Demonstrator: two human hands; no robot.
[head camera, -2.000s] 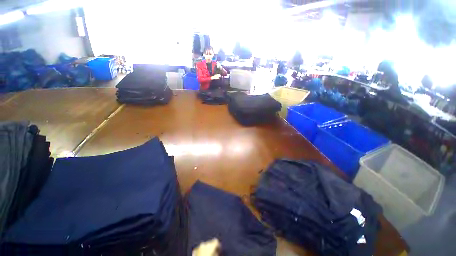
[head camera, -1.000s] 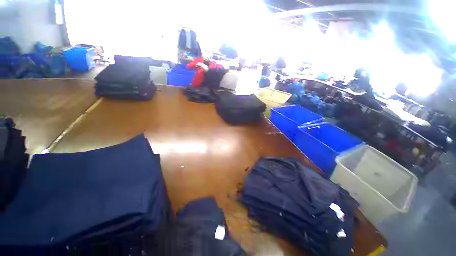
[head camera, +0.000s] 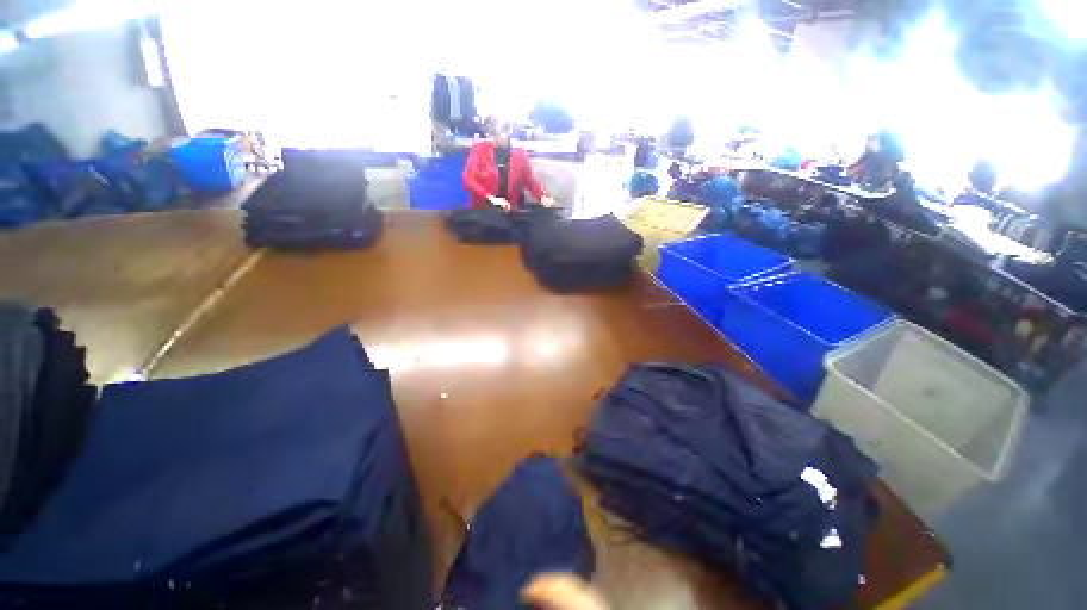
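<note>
A dark navy garment (head camera: 525, 536) is bunched into a narrow hump at the bottom centre. A small blurred part of a hand, seemingly my right hand (head camera: 565, 592), touches its lower right side and is cut off by the bottom edge; its grip is unclear. My left hand is not in view. A neat navy stack (head camera: 227, 459) with a smooth flat top stands to the left. A loose pile of dark garments (head camera: 715, 459) with white tags lies to the right.
The brown worktable (head camera: 477, 405) has a yellow strip at its near right corner. A grey-black stack (head camera: 36, 405) stands far left. More dark stacks (head camera: 312, 203) lie at the far edge, where a person in red (head camera: 501, 176) works. Blue bins (head camera: 805, 312) and a grey-white bin (head camera: 924, 405) line the right side.
The garment at the bottom centre has gone from spread out to a narrower hump, and its white tag no longer shows. The hand part has come back into view. The camera view has shifted slightly.
</note>
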